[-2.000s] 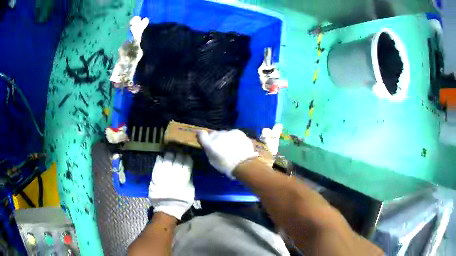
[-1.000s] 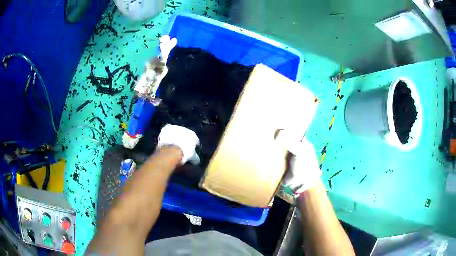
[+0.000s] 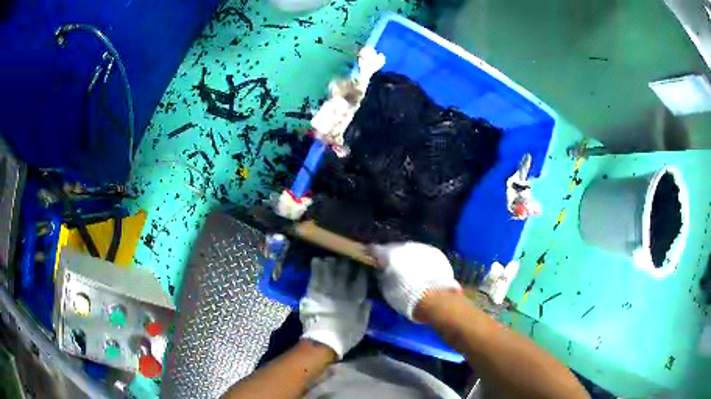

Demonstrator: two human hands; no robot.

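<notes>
The blue crate point(image 3: 464, 58) holds a heap of black moulded rubber parts point(image 3: 405, 156). A toothed core bar point(image 3: 469, 273) lies across its near end; its teeth show at the right, and its left part is dark and blurred. My gloved right hand point(image 3: 413, 277) is closed on a tan cardboard piece point(image 3: 337, 240), seen nearly edge-on along the bar. My gloved left hand point(image 3: 335, 304) is on the near side of the bar, below the cardboard, fingers pointing away from me. Its fingertips are hidden, so its grip cannot be told.
White rags point(image 3: 339, 113) hang on the crate rims. A grey scrap bin point(image 3: 620, 214) lies at the right. A push-button box point(image 3: 113, 316) and yellow panel point(image 3: 129, 241) are at the left, beside a metal tread plate point(image 3: 226, 300). Black scraps litter the green floor point(image 3: 175, 179).
The cardboard has gone from broad side up at the crate's right to nearly edge-on over the bar. My left hand has come back from the heap to the bar. The view has turned.
</notes>
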